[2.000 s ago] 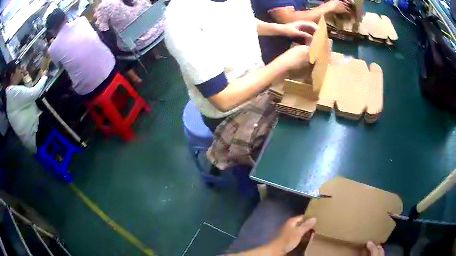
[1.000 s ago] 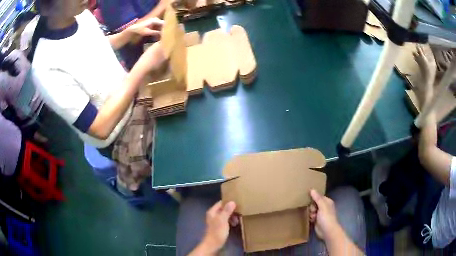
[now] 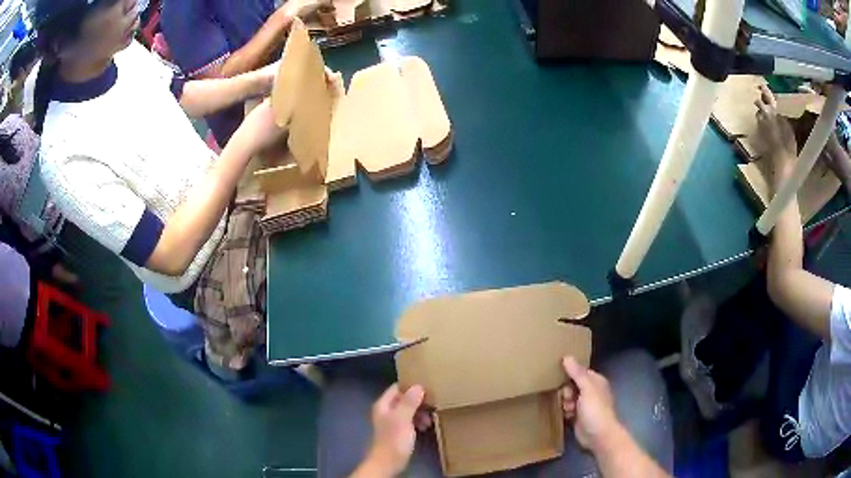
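A brown mailer box (image 3: 501, 437) is held over my lap at the bench's front edge. Its tray has raised side walls and is empty. Its wide lid (image 3: 495, 347) stands up and leans towards the bench, with the notched tuck flap at the top. My left hand (image 3: 399, 425) grips the left end where the lid meets the tray. My right hand (image 3: 588, 406) grips the right end, thumb on the lid's edge. The fingers behind the box are partly hidden.
A person at left folds a box (image 3: 303, 107) over stacked blanks (image 3: 397, 117) on the green bench (image 3: 523, 215). A cream pipe post (image 3: 674, 168) stands at the bench edge. Another person's hand (image 3: 776, 131) works on cardboard at right. A dark box (image 3: 597, 30) stands at the back.
The view has swung right since the oldest frame, bringing the post and right neighbour in. Both my hands now grip the box's two ends. Since the last frame the box has barely changed.
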